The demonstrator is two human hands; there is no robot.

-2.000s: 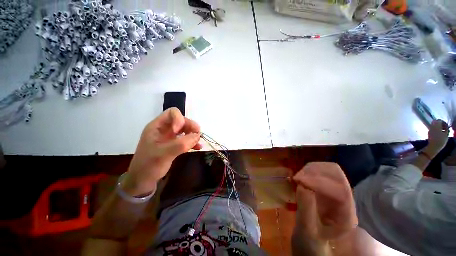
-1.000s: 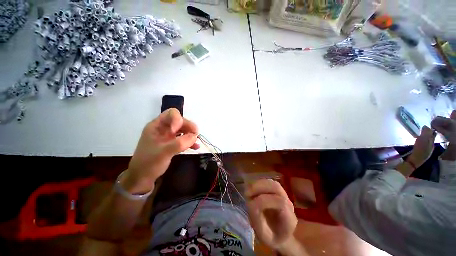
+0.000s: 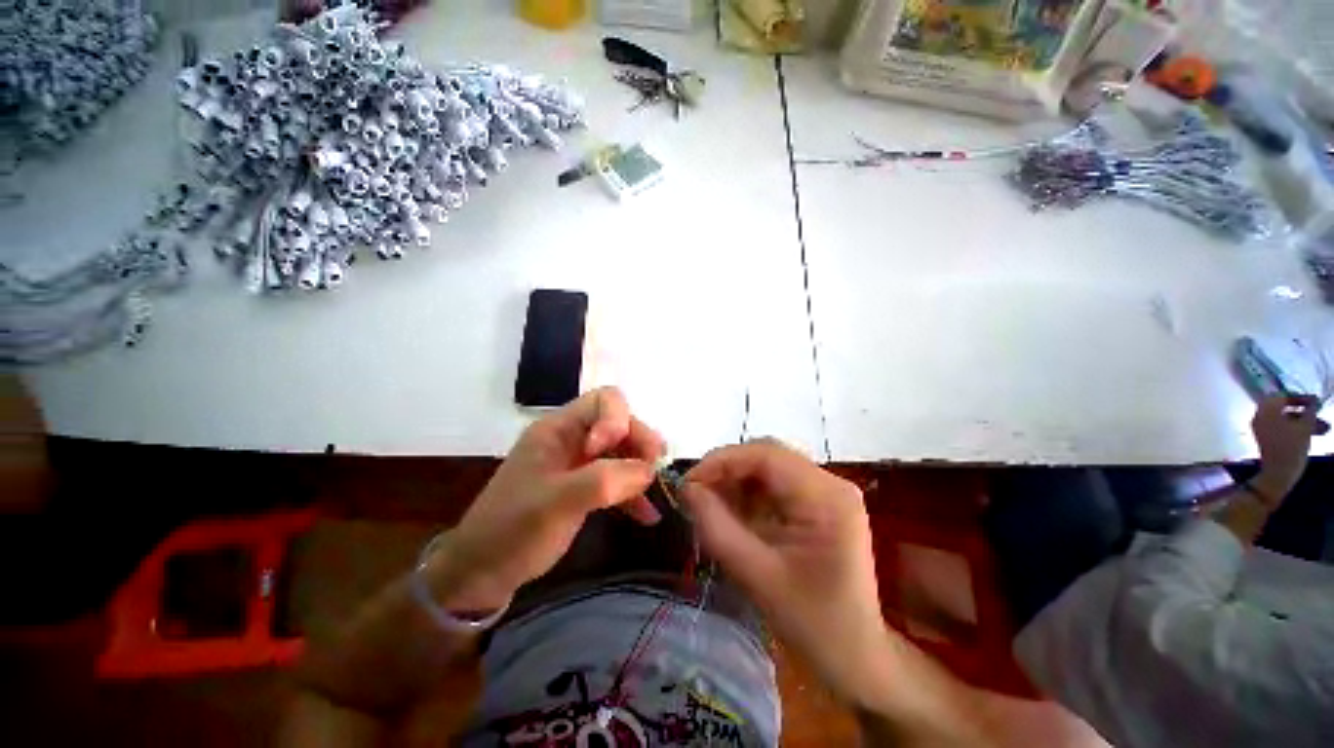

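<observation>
My left hand (image 3: 563, 490) is bare, with a pale band at the wrist, and pinches thin wires above my lap near the table's front edge. My right hand (image 3: 783, 541) is bare, with its fingertips at the same wires, close beside the left fingertips. The thin wires (image 3: 675, 491) show between the two hands, and some hang down over my shirt, a red one among them. The wire ends between the fingertips are too small and blurred to make out.
A black phone (image 3: 553, 348) lies near the table edge. A big harness pile (image 3: 351, 146) is at left, a wire bundle (image 3: 1141, 178) at right. Keys (image 3: 661, 88) and a small box (image 3: 631, 170) lie farther back. A neighbour's hand (image 3: 1287, 439) is at far right.
My right hand has moved from low on the right up to the wires beside my left hand. My left hand no longer overlaps the phone, which now shows whole.
</observation>
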